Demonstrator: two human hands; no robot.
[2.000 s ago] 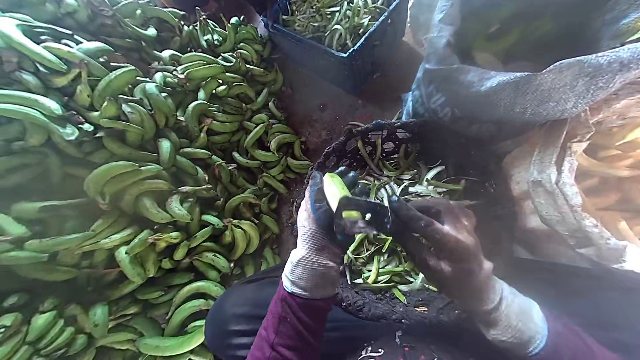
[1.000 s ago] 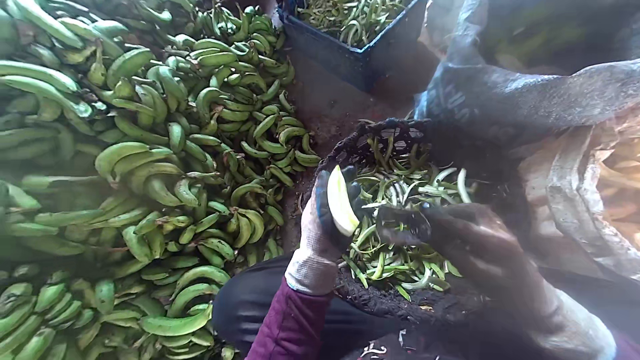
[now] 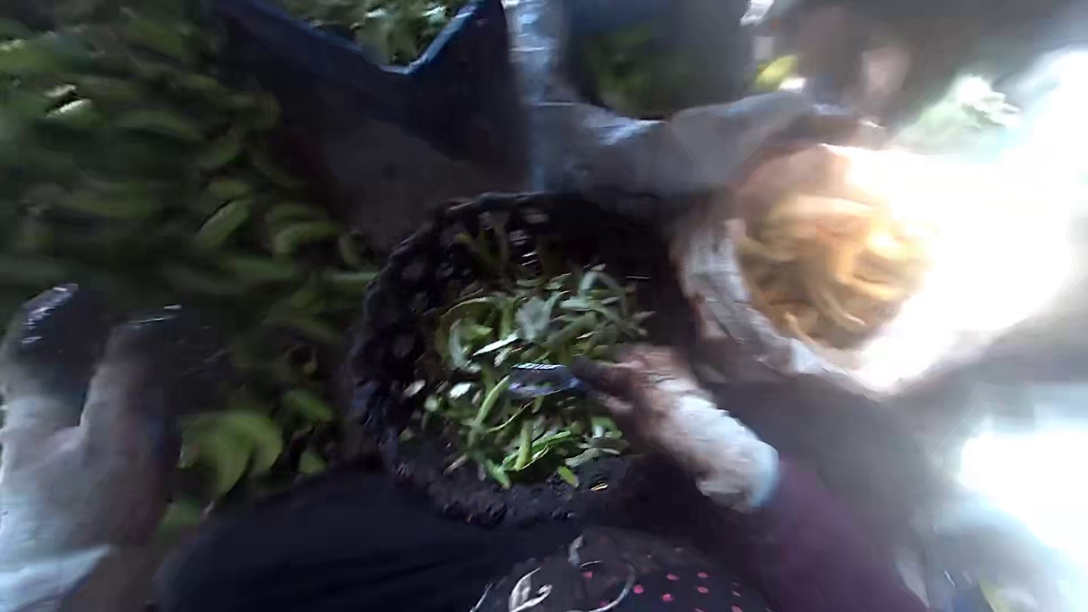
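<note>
My left hand [image 3: 102, 408], in a pale glove with dark, stained fingers, is at the far left over the heap of green plantains [image 3: 153, 195]. Its fingers are spread and nothing shows between them; the view is blurred there. My right hand [image 3: 633, 382], gloved, grips a dark-handled tool with a short blade, probably a knife [image 3: 544, 380], above the strips of green peel [image 3: 527, 340]. The peel lies in a dark round basket [image 3: 382, 340] in front of my lap. No peeled plantain is in either hand.
A blue crate [image 3: 459, 93] with peel stands beyond the basket. To the right, an open woven sack [image 3: 722, 289] holds pale yellowish pieces [image 3: 833, 263], probably peeled plantains, in glare. Another grey sack [image 3: 714, 144] stands behind it. My dark-clothed leg [image 3: 297, 552] is below.
The peeled plantain in my left hand a second ago is no longer there. My left hand has moved left to the heap. The view has swung to the right.
</note>
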